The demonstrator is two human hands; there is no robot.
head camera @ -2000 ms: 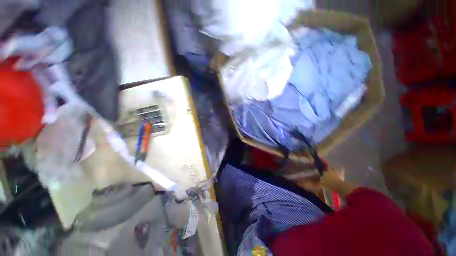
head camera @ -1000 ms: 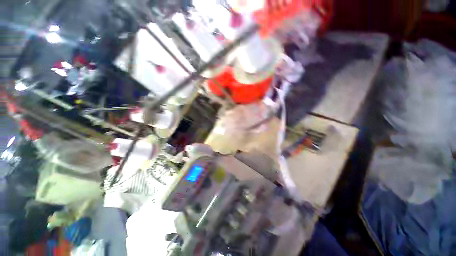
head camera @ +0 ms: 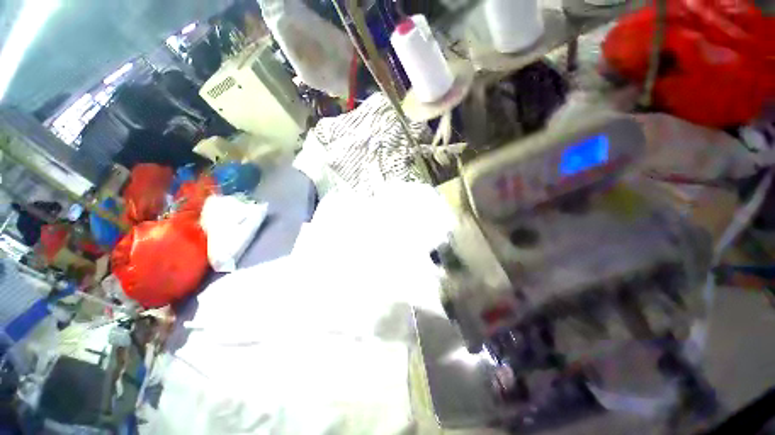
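The sewing machine head (head camera: 586, 246) with a lit blue display (head camera: 585, 155) stands right of centre. Its needle area below is dark and blurred. A large heap of white cut pieces (head camera: 340, 306) lies left of the machine, overexposed in places. A narrow white strip (head camera: 738, 225) hangs down at the right side of the machine. Neither of my hands is in the picture.
White thread cones (head camera: 422, 64) stand behind the machine. A red plastic bag (head camera: 697, 64) is at the upper right. Striped fabric (head camera: 365, 140) lies behind the white heap. Red bags (head camera: 161, 259) and a white bag (head camera: 231, 229) lie further left. A beige box-shaped unit (head camera: 255, 98) stands behind.
The view has swung left, from the box of light blue pieces to the machine and the white heap. The hand and red sleeve seen two seconds ago are out of the picture.
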